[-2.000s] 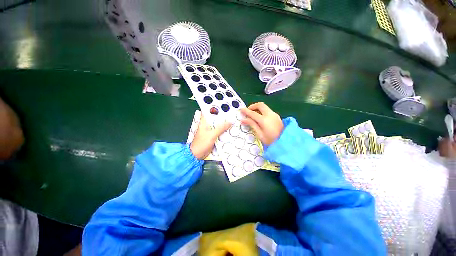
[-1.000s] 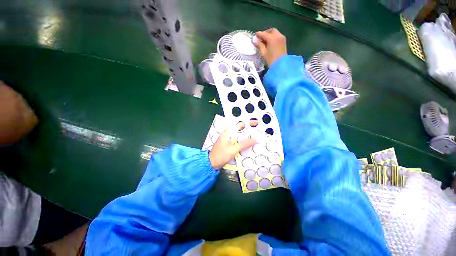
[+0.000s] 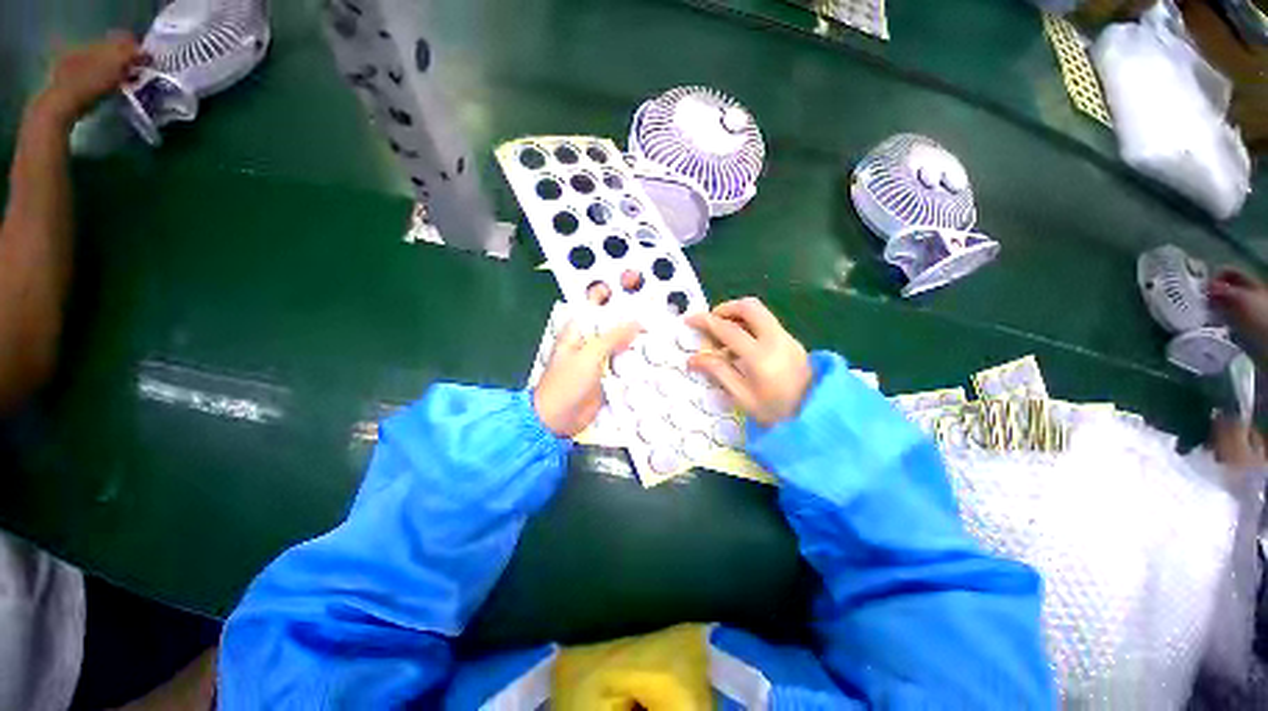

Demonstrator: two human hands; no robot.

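The long white sticker sheet (image 3: 609,250) lies tilted in front of me, its upper rows showing dark empty holes and its lower rows round silver-grey stickers. My left hand (image 3: 579,378) holds the sheet at its left side, with fingers under it showing through two holes. My right hand (image 3: 755,364) has its fingertips on the sheet's right side at the stickers; whether a sticker is loose between them cannot be told. A small fan (image 3: 695,150) stands just beyond the sheet, with a round disc on its grille. Another fan (image 3: 915,195) with two discs is to its right.
A perforated grey post (image 3: 417,132) rises at the upper left. Another person's hand (image 3: 98,70) touches a fan (image 3: 202,49). At right are a sticker stack (image 3: 1012,403), bubble wrap (image 3: 1099,514), a plastic bag (image 3: 1172,111) and another fan (image 3: 1182,299) with a person's hand at it.
My right hand has come back from the nearer fan to the sheet. That fan now shows a disc on its grille. Another person's hand and a fan have appeared at the upper left.
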